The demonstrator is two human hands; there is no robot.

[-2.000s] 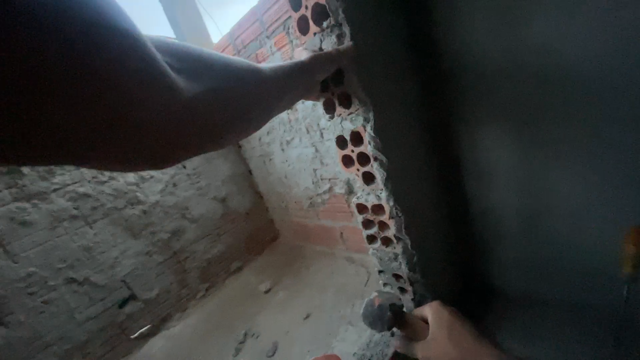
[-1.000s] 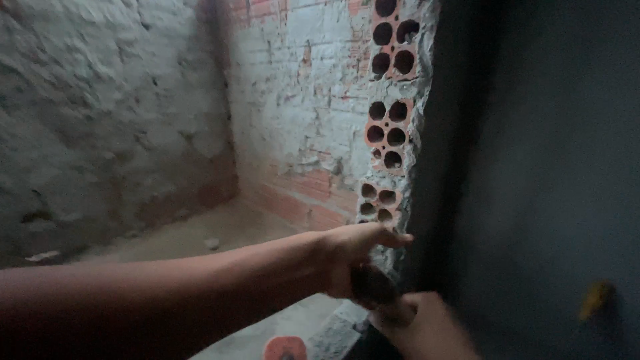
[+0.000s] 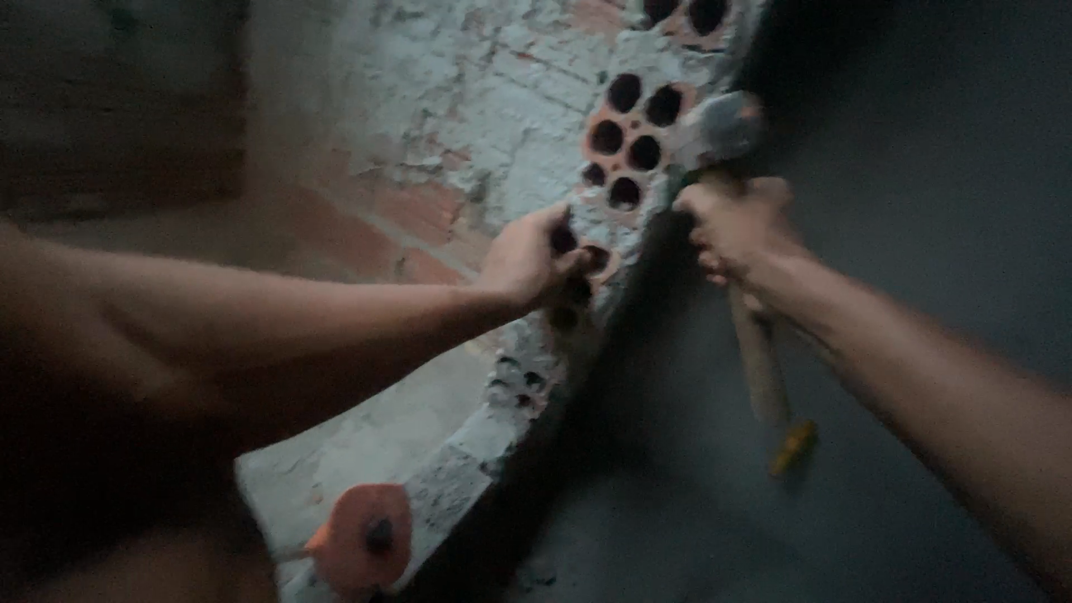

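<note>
My right hand grips the wooden handle of a hammer close beneath its blunt, whitish head. That head is at the right side of the broken wall edge, next to a hollow clay brick with round holes. Lower down, my left hand rests on the wall edge, its fingers at the holes of another hollow brick; whether it holds anything there cannot be told. Blur softens both hands and the hammer.
An orange object with a dark centre lies at the foot of the wall edge. A small yellow thing is at the lower right. Rough plaster and red brick form the wall behind, and a dark surface fills the right.
My left hand was high on the wall edge, then low beside the hammer; it is now on a brick. My right hand has risen with the hammer along the edge. The view has tilted.
</note>
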